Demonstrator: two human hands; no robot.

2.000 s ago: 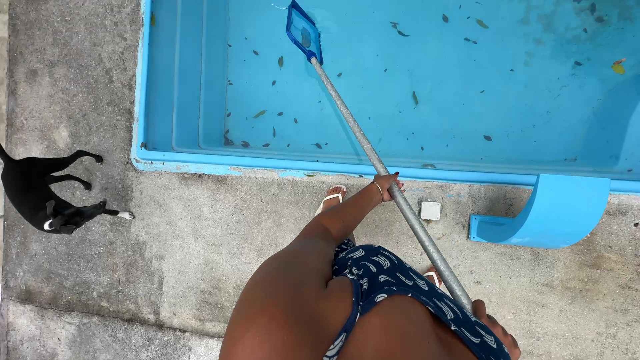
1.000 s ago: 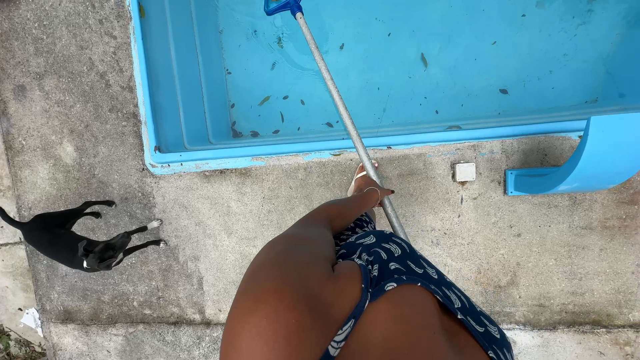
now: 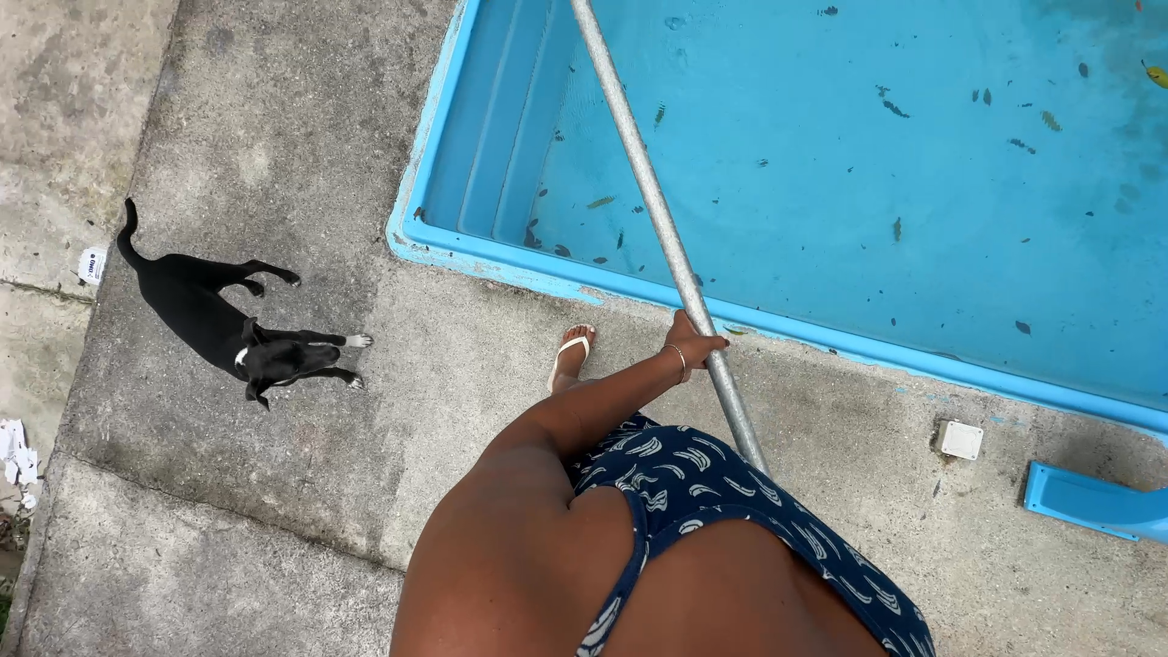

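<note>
A long metal pole [image 3: 659, 196] slants from the top of the view, over the swimming pool [image 3: 821, 228], down to my body. My left hand [image 3: 695, 345], with a thin bracelet at its wrist, is closed around the pole just outside the pool's near rim. The pole's lower end is hidden behind my patterned blue garment, and my right hand is out of sight. The far end of the pole lies beyond the top edge of the view. Several leaves lie scattered in the pool.
A black dog [image 3: 205, 315] stands on the concrete deck [image 3: 301, 182] at the left. Steps [image 3: 497, 119] line the pool's left end. A small white box [image 3: 960, 440] and a blue curved fixture [image 3: 1086, 500] are at the right. My foot in a white flip-flop [image 3: 571, 356] is near the rim.
The blue skimmer net on the pole, seen earlier in the pool, has left the view. My right hand, seen on the pole two seconds ago, is now hidden. The view has shifted left.
</note>
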